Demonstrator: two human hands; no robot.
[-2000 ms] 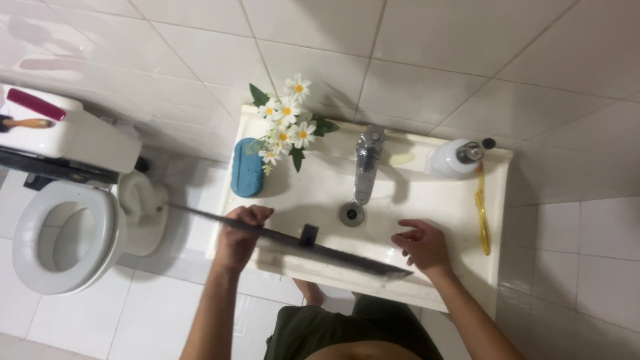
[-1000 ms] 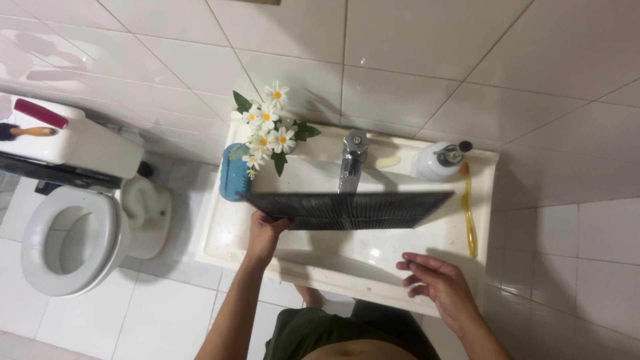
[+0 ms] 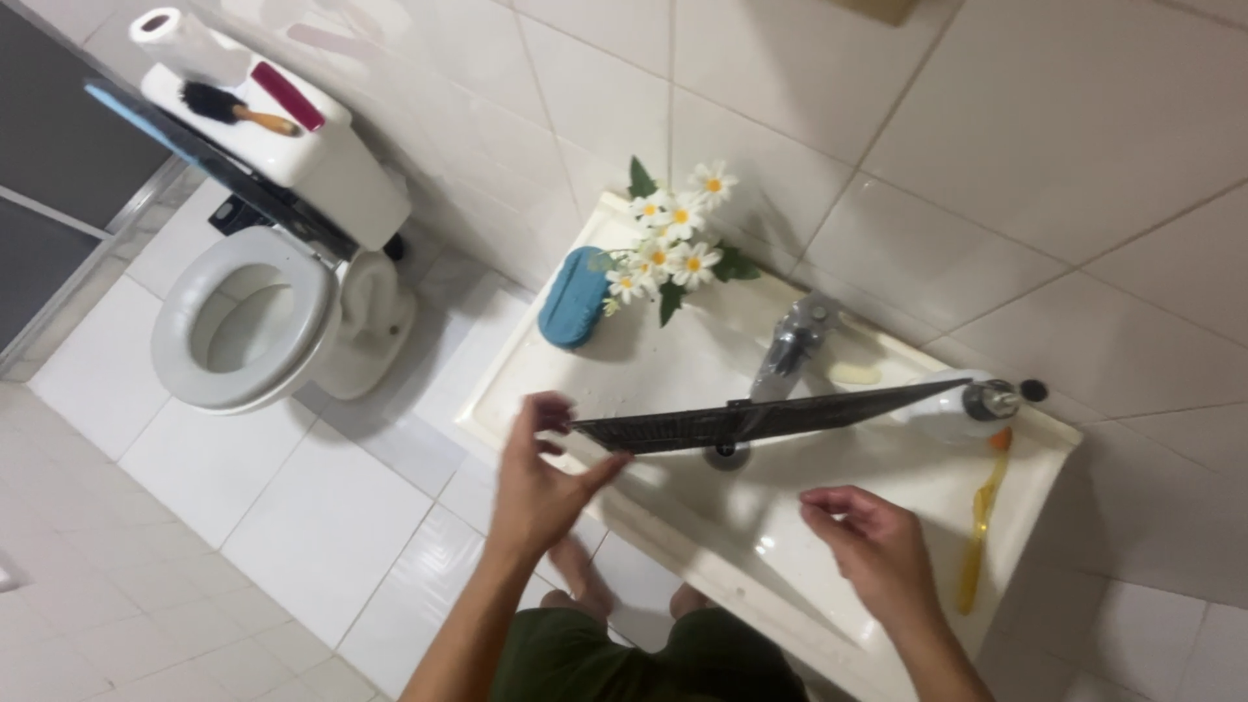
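Note:
A dark, flat panel with fine ribs or mesh [image 3: 682, 429] is seen nearly edge-on above the white sink basin [image 3: 682, 512]. My left hand [image 3: 556, 463] is at the panel's left end, thumb below and fingers above it. Over the right part of the basin, my right hand [image 3: 863, 536] has its fingers loosely bent, touching nothing. Behind the panel stands the chrome faucet [image 3: 795, 341], and the drain [image 3: 726, 454] shows just under the panel's lower edge. The panel's right end overlaps a white pump bottle [image 3: 951, 405] in view.
On the sink top are a blue soap case [image 3: 575, 297], white artificial daisies [image 3: 681, 219], a pale soap piece [image 3: 854, 372] and a yellow toothbrush [image 3: 978, 526]. At left stands a toilet [image 3: 244, 317] with a hairbrush [image 3: 234, 109], a magenta comb [image 3: 288, 96] and a paper roll [image 3: 180, 44] on its tank.
The panel has turned from slanting down to the right, to facing me more broadly, and now to a thin edge-on slant rising to the right. The view has tilted noticeably.

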